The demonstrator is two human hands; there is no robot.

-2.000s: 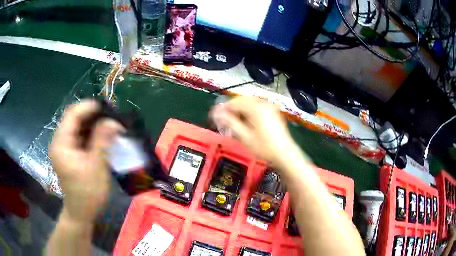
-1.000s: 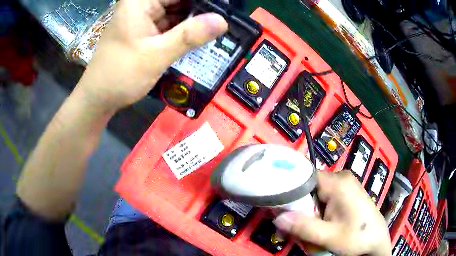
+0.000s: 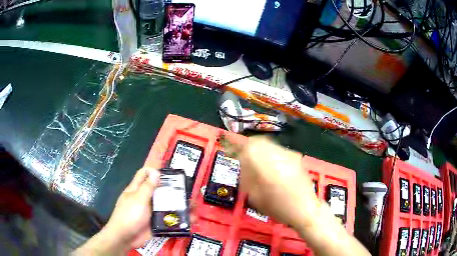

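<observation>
My left hand point(image 3: 131, 210) holds a black electronic unit point(image 3: 170, 202), its white label up and a gold round mark near its lower end, over the red tray's point(image 3: 163, 132) left side. My right hand point(image 3: 270, 175) is blurred over the middle pockets, its fingertips near the upper end of a label-up unit point(image 3: 223, 176) in the second back pocket. I cannot tell whether it holds anything. Another label-up unit point(image 3: 187, 157) lies in the first back pocket. A white paper label sheet point(image 3: 152, 246) is partly hidden below my left hand. A barcode scanner point(image 3: 231, 111) lies behind the tray.
A second scanner point(image 3: 375, 200) stands between this tray and another filled red tray point(image 3: 393, 190). A phone point(image 3: 178, 33), monitor point(image 3: 240, 17), two black mice point(image 3: 257, 68) and tangled cables point(image 3: 371, 30) are behind. Clear tape point(image 3: 85, 125) lies at left.
The scanner has left my right hand and lies behind the tray. The second back pocket's unit now shows its label instead of its black face. The view has swung back toward the monitor.
</observation>
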